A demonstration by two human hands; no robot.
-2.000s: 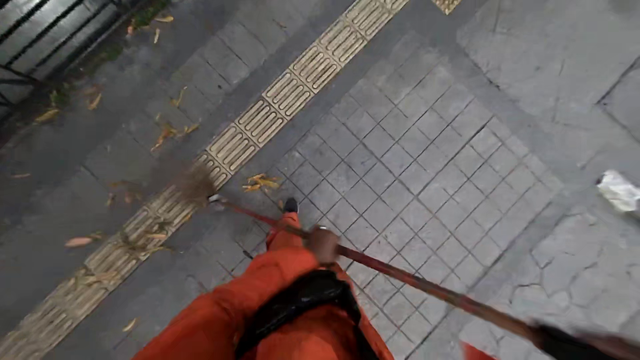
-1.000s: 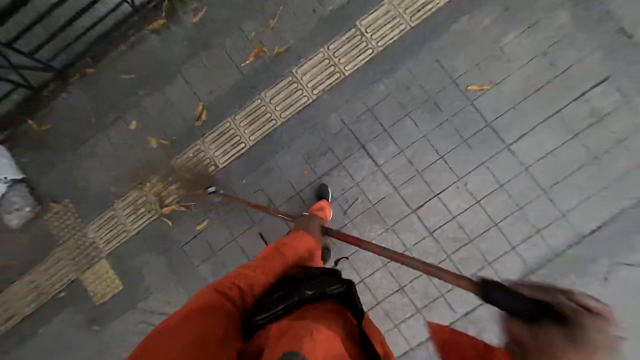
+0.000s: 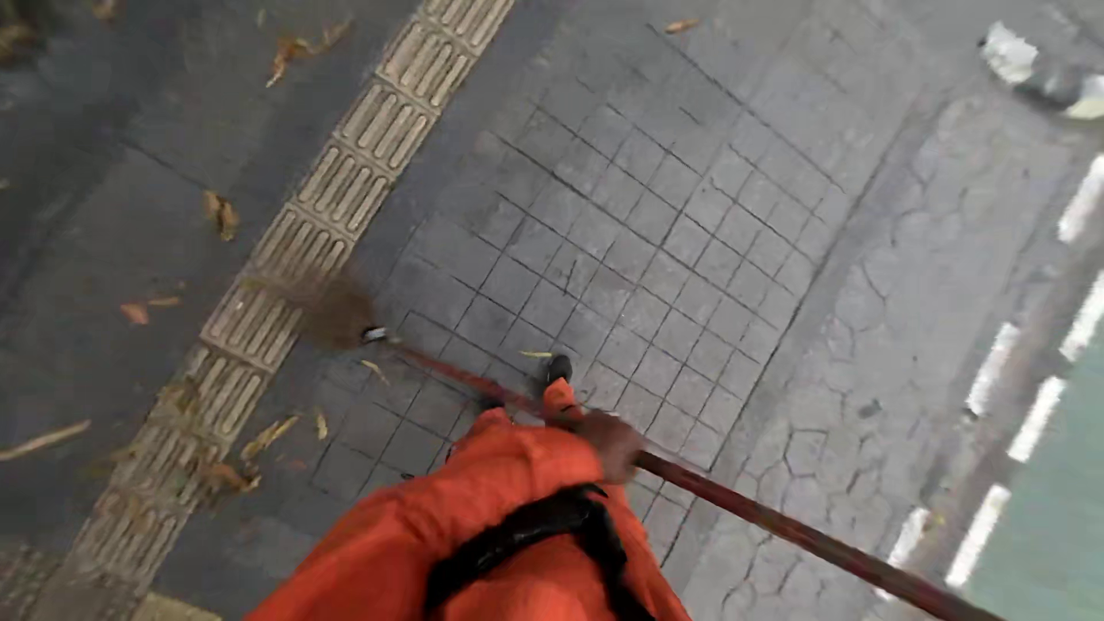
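My left hand [image 3: 612, 444], at the end of an orange sleeve, is closed around the reddish pole [image 3: 759, 517] of a broom. The pole slants from the upper left down past the lower right edge, where its far end is out of sight. My right hand is not in view. Blurred brown bristles [image 3: 332, 310] lie over the ribbed yellowish tactile paving strip [image 3: 345, 185], left of my feet. A pale collar [image 3: 373, 334] joins bristles and pole. Dry leaves [image 3: 269, 437] lie below the bristles, beside and on the strip; a curled leaf [image 3: 222, 216] lies farther up.
Dark shoes [image 3: 559, 369] stand on grey grid-patterned paving [image 3: 655, 259]. Cracked paving [image 3: 828, 448] runs along the right, beyond it white painted dashes [image 3: 992, 371] and a greenish surface [image 3: 1061, 517]. A whitish object [image 3: 1009, 53] is at the upper right.
The view has shifted and turned toward the right-hand pavement edge. My right hand, on the pole's black grip one second ago, is out of view. The bristles remain at the tactile strip.
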